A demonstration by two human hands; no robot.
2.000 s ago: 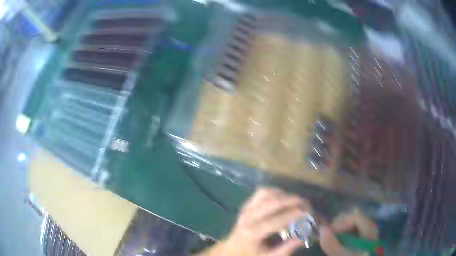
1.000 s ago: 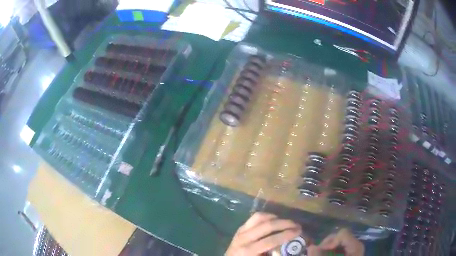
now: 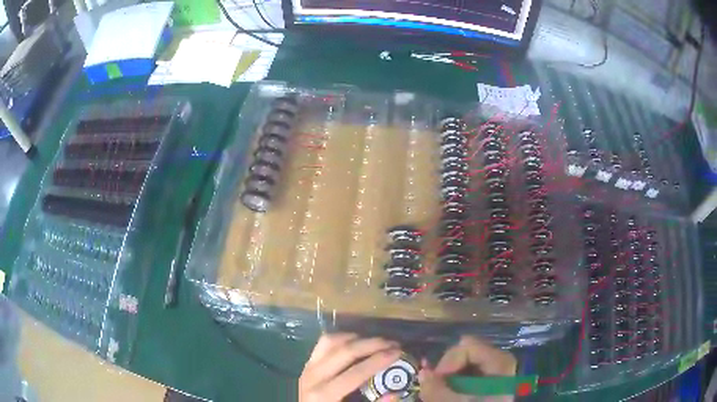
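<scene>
A round speaker driver (image 3: pixel 395 379), a silver-white ring with a dark-ringed centre, is held at the bottom of the view. My left hand (image 3: pixel 343 367) has its fingers around the driver's left and upper side, cut off by the lower edge. My right hand (image 3: pixel 476 363) is shut on a green test probe (image 3: pixel 494 385) with a red rear end. The probe's tip side points at the driver; contact cannot be made out. The main blister tray (image 3: pixel 330 235) lies behind the hands, with dark discs at its left, lower middle and right rows and tan beneath empty rows.
The left-hand tray (image 3: pixel 118 235) has dark filled rows at its back. The right-hand tray (image 3: pixel 641 298) holds small parts. A labelled strip (image 3: pixel 621 183) and another tray lie behind it. A monitor (image 3: pixel 409 17) and paper slips (image 3: pixel 204 59) are at the back; a black cable (image 3: pixel 179 259) lies left.
The view has turned and steadied, so the trays appear shifted left and more of the right side shows. My left hand still holds the driver; the green probe now shows clearly in my right hand.
</scene>
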